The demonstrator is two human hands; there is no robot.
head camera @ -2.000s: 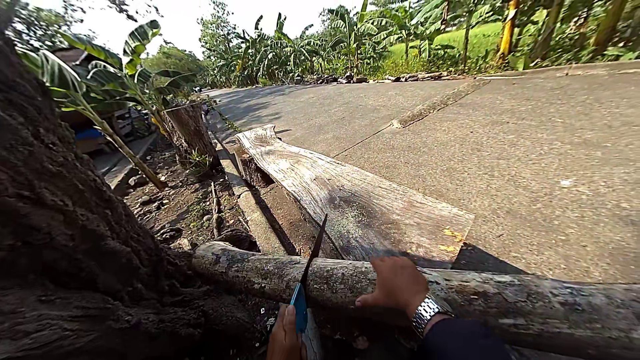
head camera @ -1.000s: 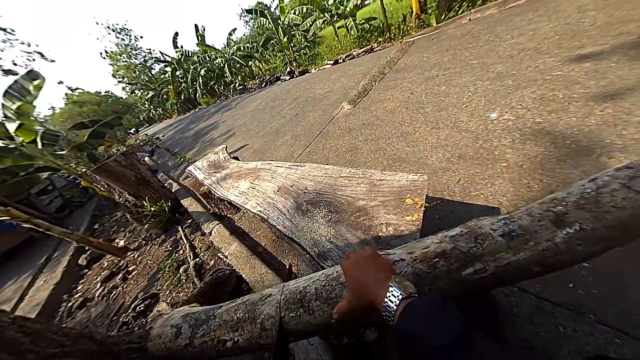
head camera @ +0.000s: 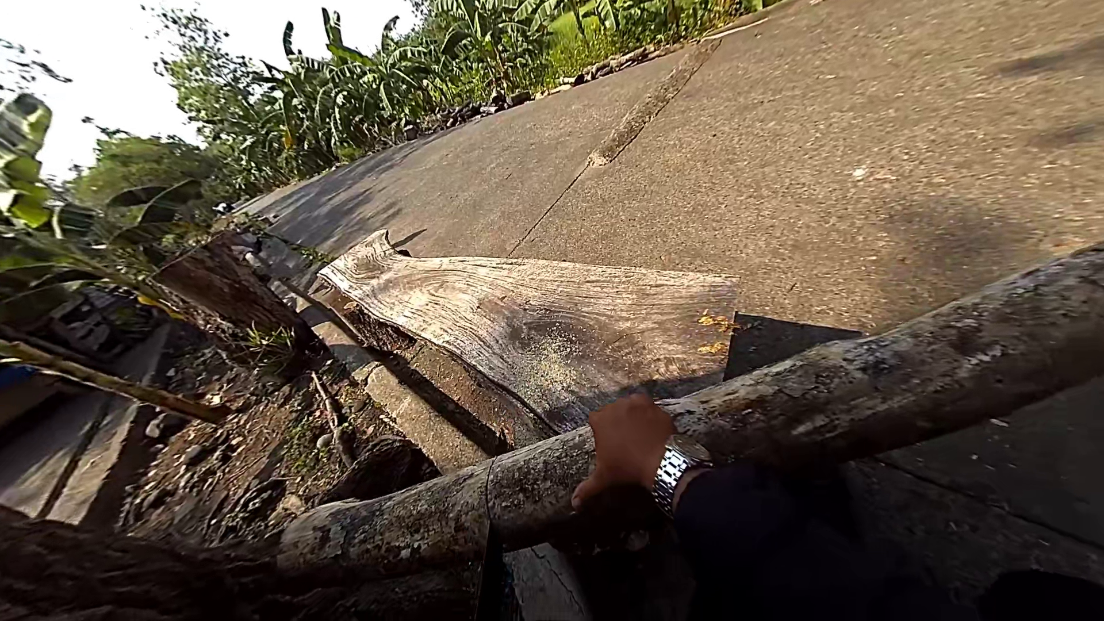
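My right hand (head camera: 628, 444), with a metal-banded wristwatch (head camera: 677, 470) and a dark sleeve behind it, grips the upper side of a long log (head camera: 793, 401). Its thumb lies down the near side; the fingertips are hidden over the far side. Left of this hand a thin dark line crosses the log, and below it a dark, narrow, blade-like edge (head camera: 489, 573) shows, too dim to name surely. My left hand is out of view. Just beyond the log lies a weathered wooden slab (head camera: 517, 319) with sawdust (head camera: 552, 358) scattered on it.
A concrete road (head camera: 819, 172) stretches beyond the slab. At left stand a tree stump (head camera: 233, 289) and banana plants, above stony ground (head camera: 250, 440) with a stick (head camera: 332, 414). A concrete curb (head camera: 423, 414) runs under the slab. Dark bark fills the lower left corner.
My left hand and the blue-handled saw it held, seen two seconds ago, have dropped out of view. My right hand stays on the log. The view has tilted.
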